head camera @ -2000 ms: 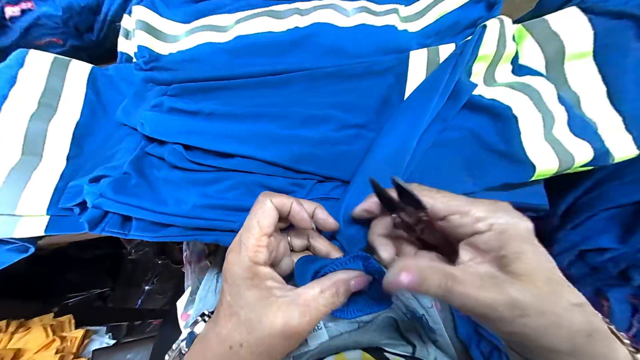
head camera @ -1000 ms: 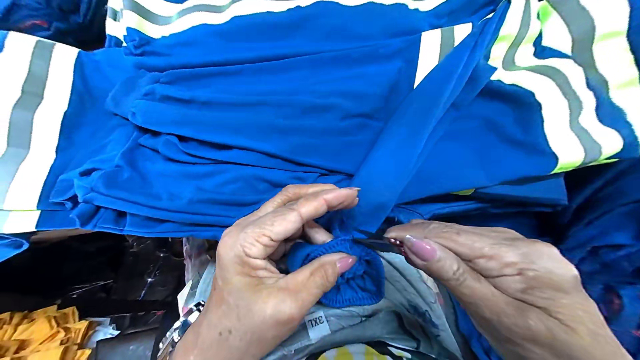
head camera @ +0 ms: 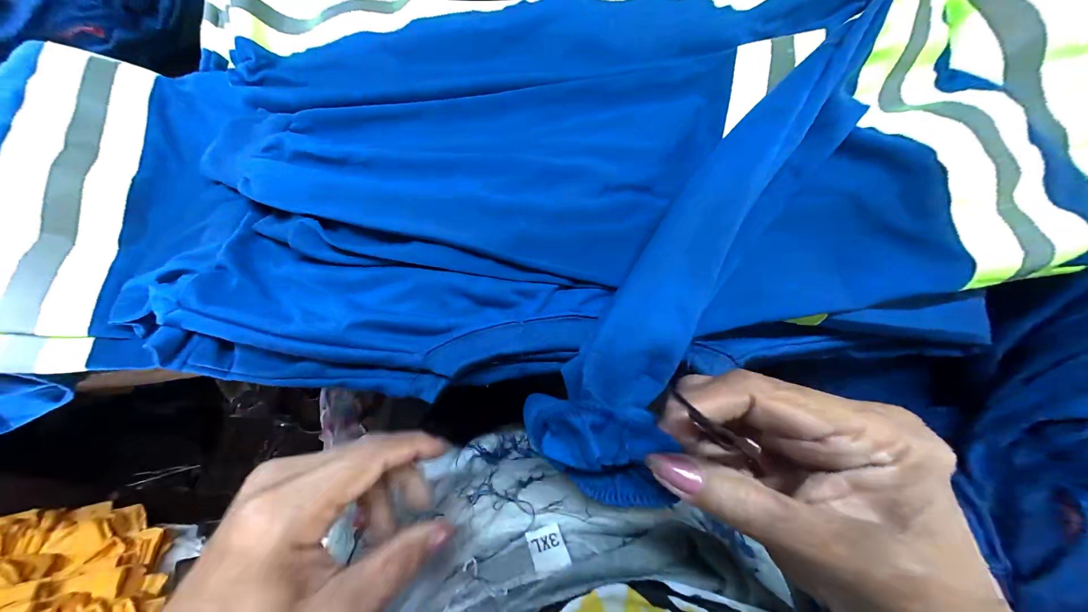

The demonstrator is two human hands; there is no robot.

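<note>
A blue knit cuff (head camera: 603,442) hangs over the lap at the end of a long blue fabric sleeve (head camera: 680,272). My right hand (head camera: 807,484) is at the cuff's right edge, its thumb and fingers closed around small dark thread snips (head camera: 714,429); the thumb touches the cuff fabric. Left of the cuff, my left hand (head camera: 331,518) is blurred, apart from the fabric, with thumb and fingers spread and nothing between them. Blue garments (head camera: 476,170) with white and grey bands lie piled in front of both hands.
Grey cloth (head camera: 510,501) with loose blue threads and a small white size label (head camera: 549,546) lies beneath the cuff. Orange-yellow pieces (head camera: 76,552) are heaped at lower left, near dark wrapping. Dark blue fabric (head camera: 1028,442) bulges at right; more dark fabric (head camera: 93,34) is at upper left.
My left hand has let go of the cuff and moved left. The snips, at the fabric beside the left fingers a second ago, remain in my right hand by the cuff.
</note>
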